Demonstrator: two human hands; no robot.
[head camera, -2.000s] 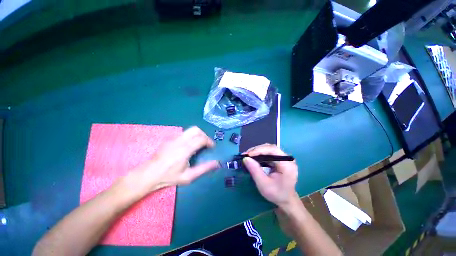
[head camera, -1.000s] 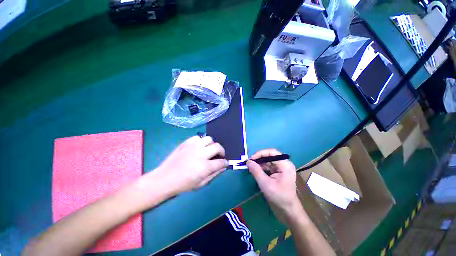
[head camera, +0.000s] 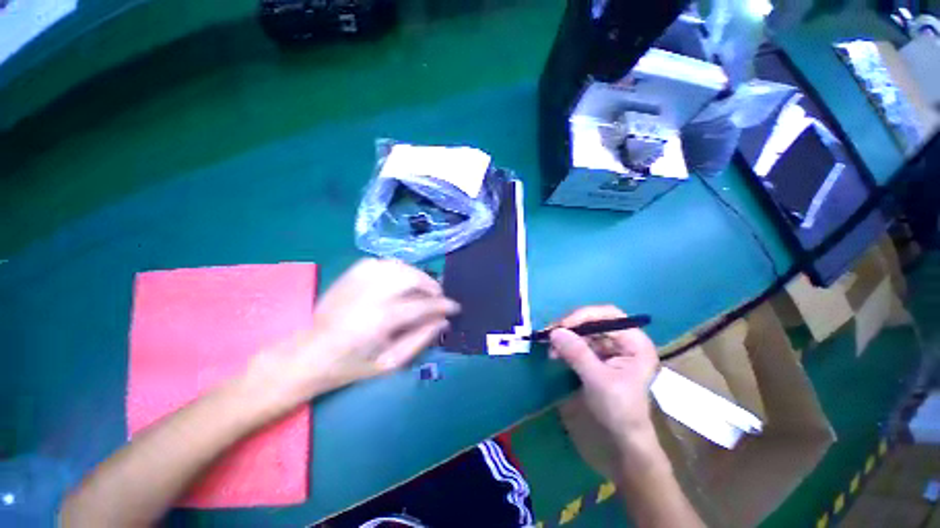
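Observation:
My right hand (head camera: 610, 356) holds black tweezers (head camera: 608, 326), their tip at the white corner piece (head camera: 506, 343) of the black adhesive sticker sheet (head camera: 484, 278). My left hand (head camera: 387, 318) is blurred, fingers bent, over the bench at the sheet's left edge; whether it holds anything cannot be told. A small square module (head camera: 430, 372) lies on the bench below my left fingers. The open clear plastic bag (head camera: 425, 211) with dark small parts inside lies at the sheet's upper left.
A pink-red foam mat (head camera: 222, 340) lies at left, partly under my left forearm. The screw feeder (head camera: 618, 180) stands beyond the sheet at right. A black tray (head camera: 825, 232) with sheets is farther right. An open cardboard box (head camera: 783, 413) is below the bench edge. A black device unit (head camera: 328, 19) is at the top.
The view has shifted. My left hand has moved back from the sheet's corner, uncovering the white piece there and a module below. My right hand still holds the tweezers, tip at the corner.

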